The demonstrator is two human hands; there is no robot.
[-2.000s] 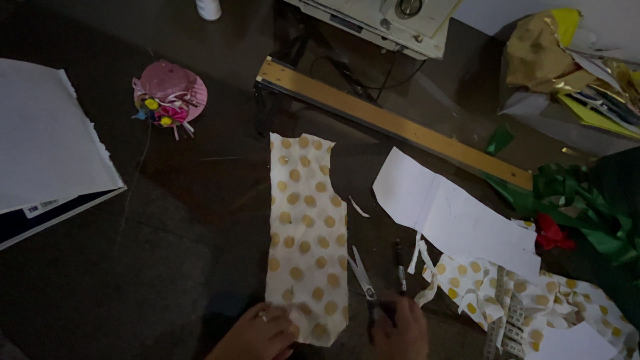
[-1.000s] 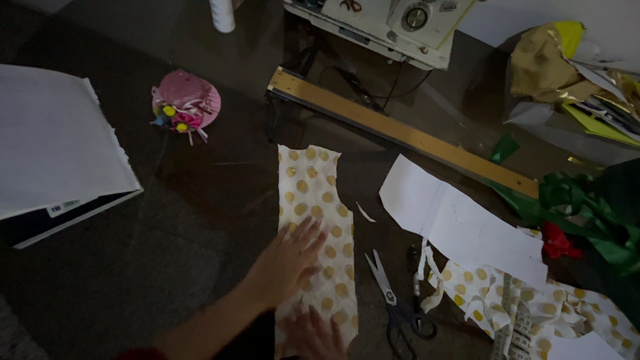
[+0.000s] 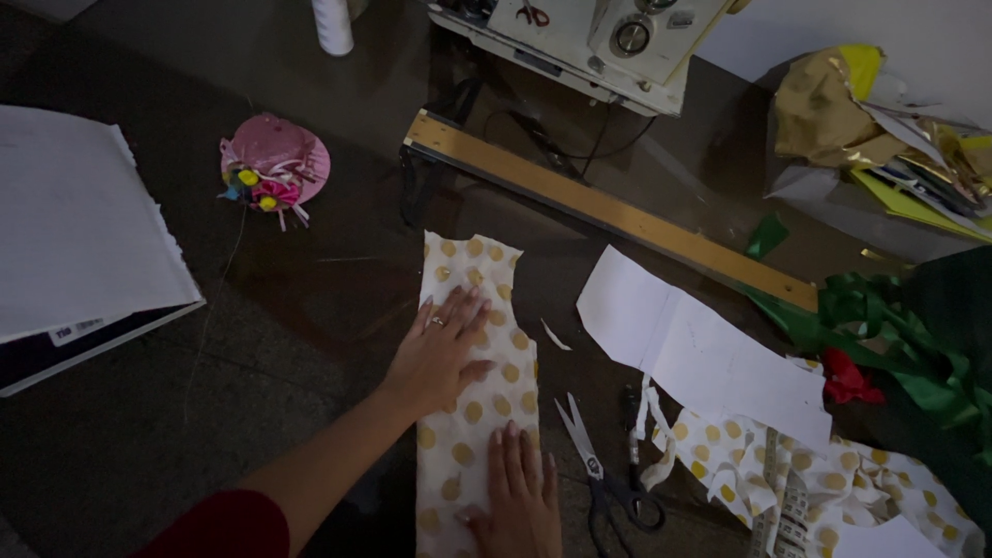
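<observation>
A cut piece of white fabric with mustard polka dots (image 3: 500, 391) lies lengthwise on the dark table. My left hand (image 3: 443, 353), with a ring on one finger, rests flat on its upper half, fingers spread. Lower down, my right hand (image 3: 515, 492) lies palm down on the same fabric, fingers extended. Neither hand grips anything. Beside the right hand are scissors with black handles (image 3: 597, 473), blades partly apart. A pen (image 3: 633, 446) is just right of them. A white paper pattern piece (image 3: 697, 349) lies farther right, and a thin fabric sliver (image 3: 555, 335) sits near the fabric's edge.
A wooden bar (image 3: 612, 213) crosses behind the fabric, below a sewing machine (image 3: 573, 46). A pink hat-shaped pincushion (image 3: 275, 167), a thread cone (image 3: 333, 27) and a large white pad (image 3: 85, 225) are left. Dotted scraps (image 3: 868, 480), a measuring tape (image 3: 792, 511) and green ribbon (image 3: 891, 349) lie right.
Two seconds ago both hands were near the fabric's lower end, the right one at the scissors' handles. The scissors were let go, and both hands are now flat on the fabric, the left farther up.
</observation>
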